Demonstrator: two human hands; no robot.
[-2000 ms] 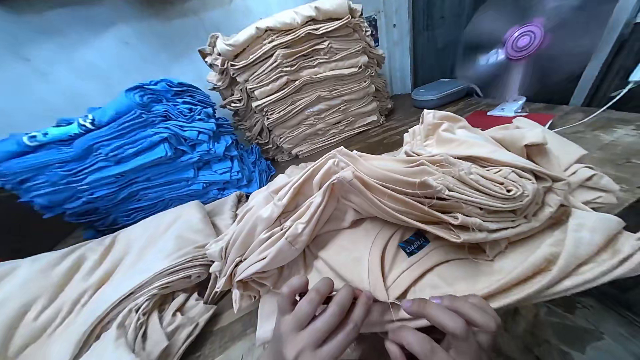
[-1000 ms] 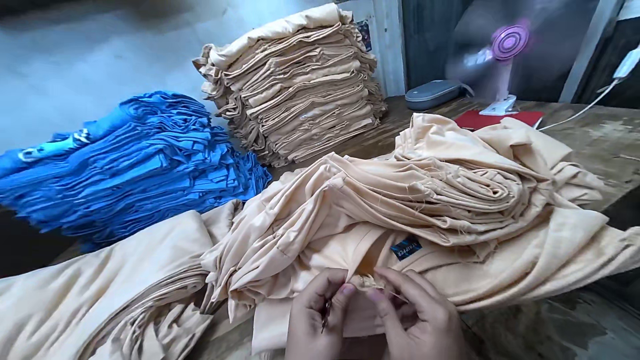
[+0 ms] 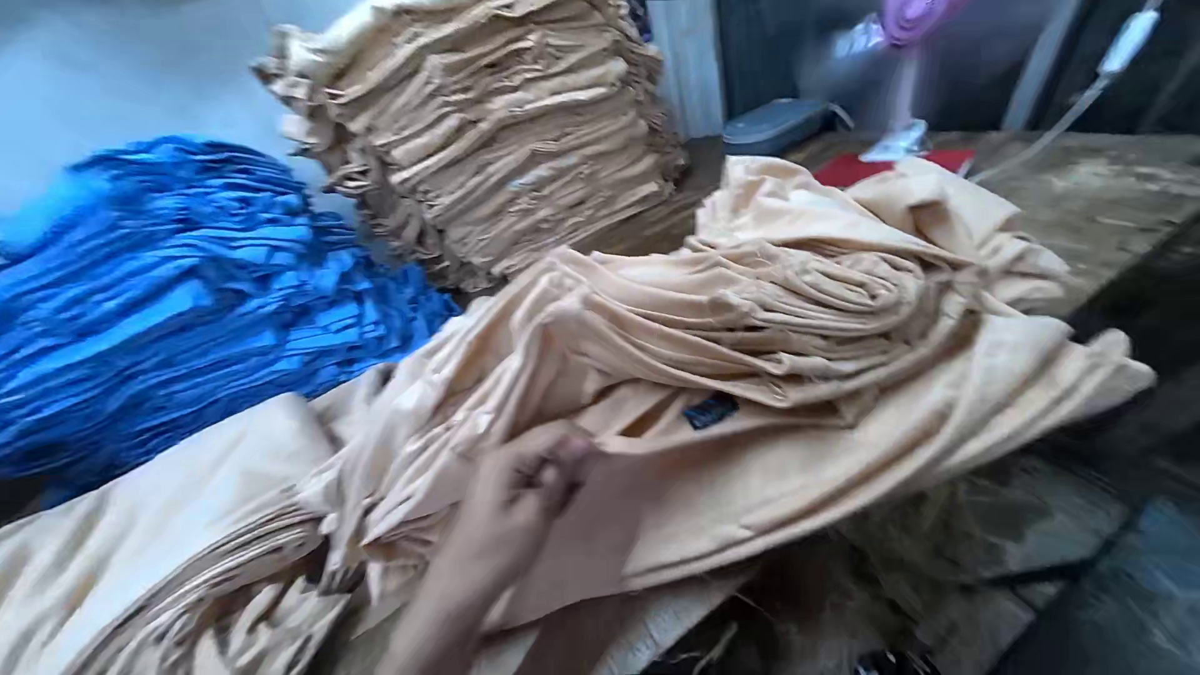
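My left hand (image 3: pixel 530 478) reaches up from the bottom edge, blurred, its fingers closed on the neckline edge of a beige garment (image 3: pixel 750 487). Just right of the fingers, a small dark neck label (image 3: pixel 711 411) with writing shows inside the neckline. Bunched beige fabric pieces (image 3: pixel 675 309) lie in loose folds over the garment's upper part. My right hand is out of view.
Folded beige cloth (image 3: pixel 187 478) lies at the left. Behind stand a blue fabric stack (image 3: pixel 187 300) and a tall beige stack (image 3: pixel 506 122). A grey case (image 3: pixel 773 127), a red item (image 3: pixel 839 169) and a pink fan (image 3: pixel 914 19) are at the back of the wooden table (image 3: pixel 1116 187).
Both hands were together at the garment's neckline a second ago; now only the left is there and the right has left the view. The view has shifted and come closer.
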